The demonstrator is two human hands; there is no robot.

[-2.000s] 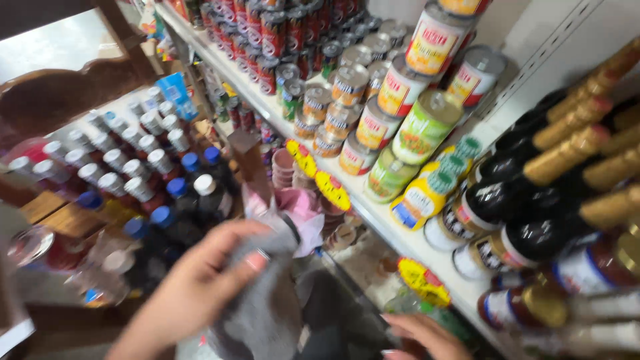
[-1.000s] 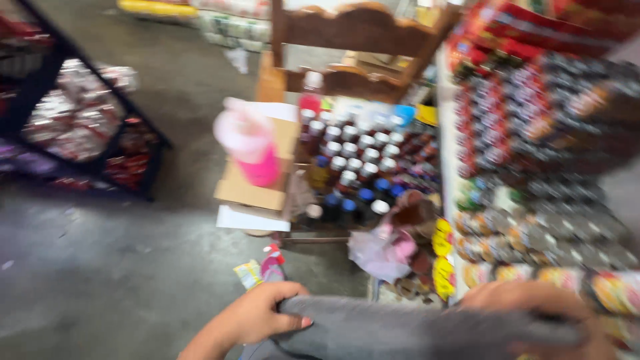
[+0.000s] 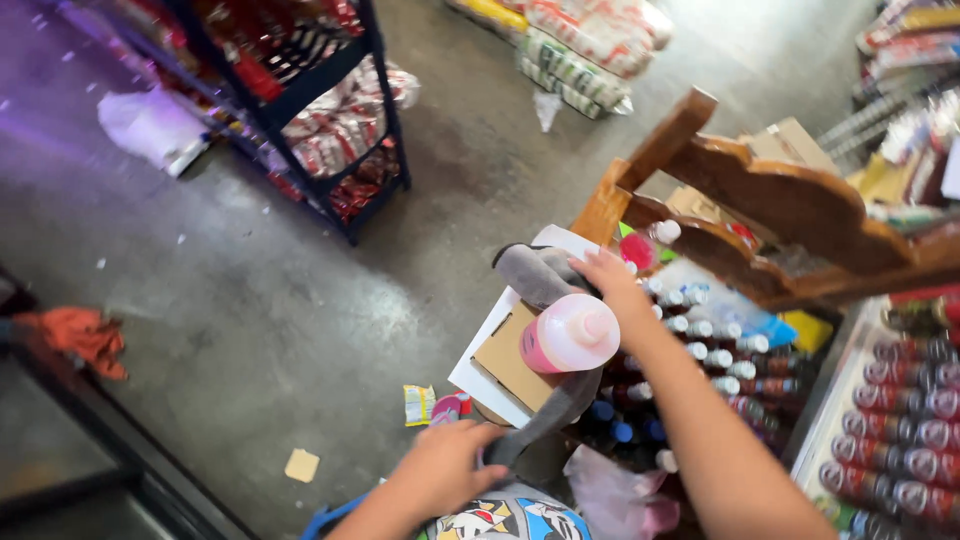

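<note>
A grey cloth [image 3: 532, 275] lies partly bunched over a white sheet and a cardboard box [image 3: 510, 356], and a strip of it runs behind a pink pump bottle [image 3: 571, 334] down towards me. My left hand [image 3: 454, 461] is at the lower end of that strip, thumb and fingers around it. With fingers spread, my right hand [image 3: 611, 289] reaches over the bunched part beside the bottle; its fingertips touch or nearly touch the cloth, and its grip cannot be told. The bottle stands upright on the box.
A wooden chair back [image 3: 772, 195] rises at the right, with many capped bottles [image 3: 697, 330] below it. Cans [image 3: 892, 442] line a shelf at the far right. A dark rack [image 3: 322, 97] of packets stands upper left. Slippers [image 3: 445, 410] and wrappers lie on the concrete floor [image 3: 300, 300].
The grey cloth, stretched between both hands a second ago, now lies around the pink bottle on the box. My right hand has moved to beside the bottle. The view has swung left since the first frame.
</note>
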